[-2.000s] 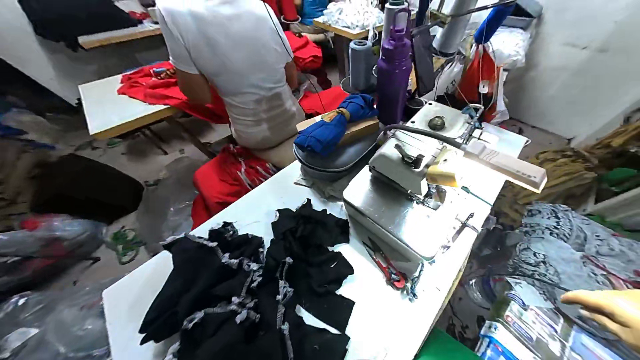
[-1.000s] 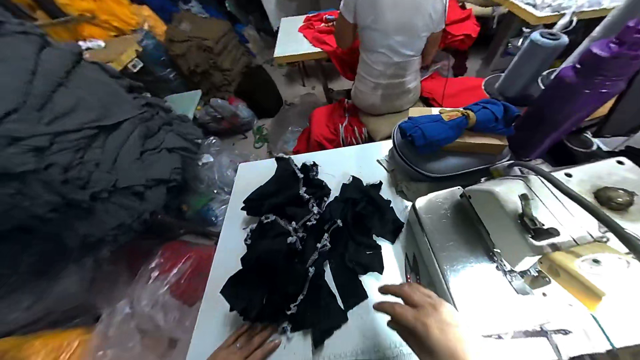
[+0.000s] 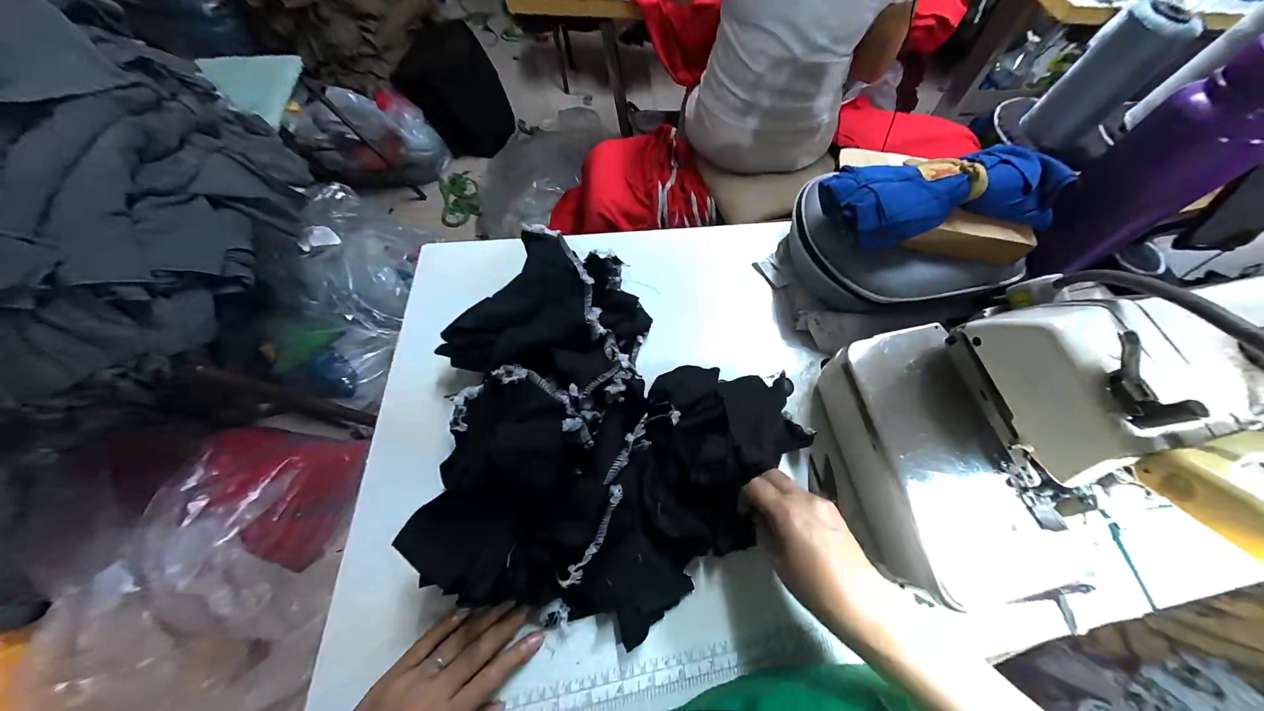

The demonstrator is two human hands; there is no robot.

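Observation:
Black fabric pieces (image 3: 592, 474) with pale overlocked edges lie in a loose heap on the white tabletop (image 3: 711, 267). My left hand (image 3: 464, 662), a ring on one finger, rests flat at the heap's lower left edge, its fingertips by the cloth. At the heap's right side my right hand (image 3: 795, 523) has its fingers closed on the black fabric, the fingertips partly hidden in it. Just right of that hand stands an overlock sewing machine (image 3: 918, 464). Ruler markings (image 3: 642, 681) run along the near table edge.
Behind the machine are a grey case (image 3: 839, 257), a blue cloth bundle (image 3: 948, 193), a purple bottle (image 3: 1155, 148) and a thread cone (image 3: 1106, 79). A seated person (image 3: 780, 79) is beyond the table, near red fabric (image 3: 632, 183). Grey cloth (image 3: 118, 217) and plastic bags (image 3: 227, 553) lie left.
My right hand has moved from beside the heap onto its right side and taken hold of the fabric. My left hand stays at the lower left edge. The view has swung left since the earliest frame.

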